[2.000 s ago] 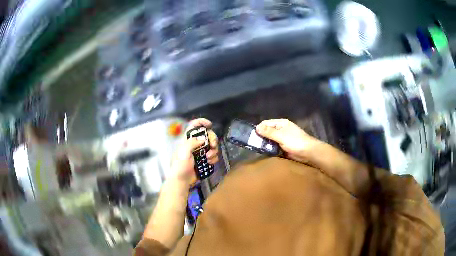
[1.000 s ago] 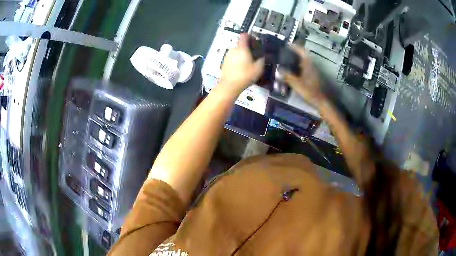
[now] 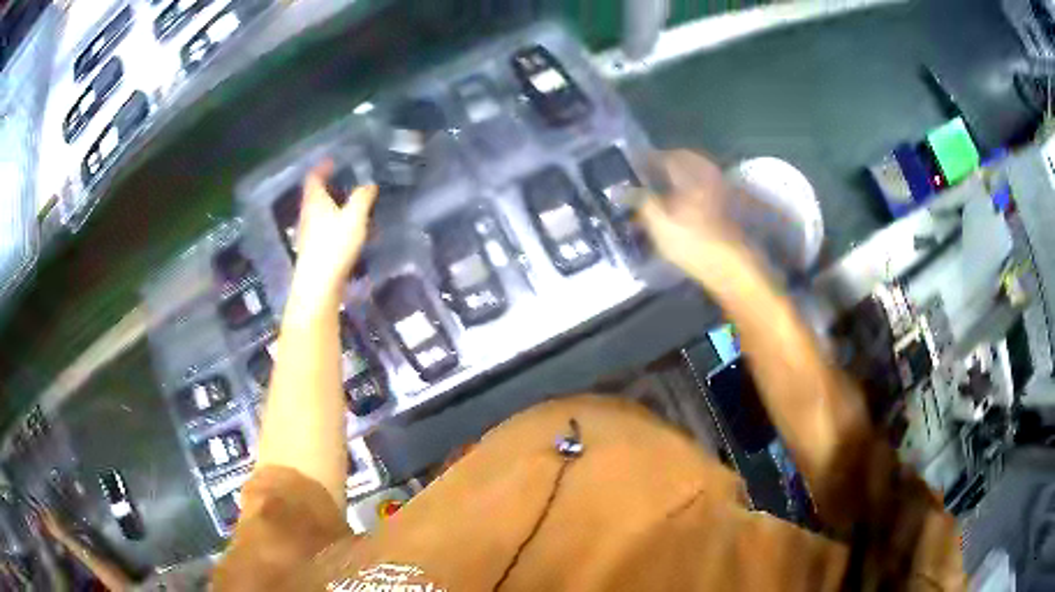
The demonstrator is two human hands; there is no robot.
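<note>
A large clear blister tray (image 3: 521, 354) lies tilted across the view, with several dark phones in its pockets. One phone (image 3: 417, 328) shows a pale patch at the front. My left hand (image 3: 330, 226) is over the tray's left part, thumb and finger apart at a dark phone; whether it grips it cannot be told. My right hand (image 3: 685, 220) is blurred at the tray's right end, its fingers by another phone (image 3: 613, 191); its hold is unclear. A smaller-pocket tray (image 3: 183, 353) with phones lies at the left, partly behind my left forearm.
A white fan (image 3: 787, 199) stands right of the tray. White-grey machines (image 3: 978, 347) are at the right. A red knob (image 3: 390, 508) shows at the bottom. More phones (image 3: 95, 95) lie on the white upper shelf. A loose phone (image 3: 118, 502) lies at lower left.
The view has swung from the machine bed to the trays. My hands have moved from close together over the machine to wide apart over the large tray.
</note>
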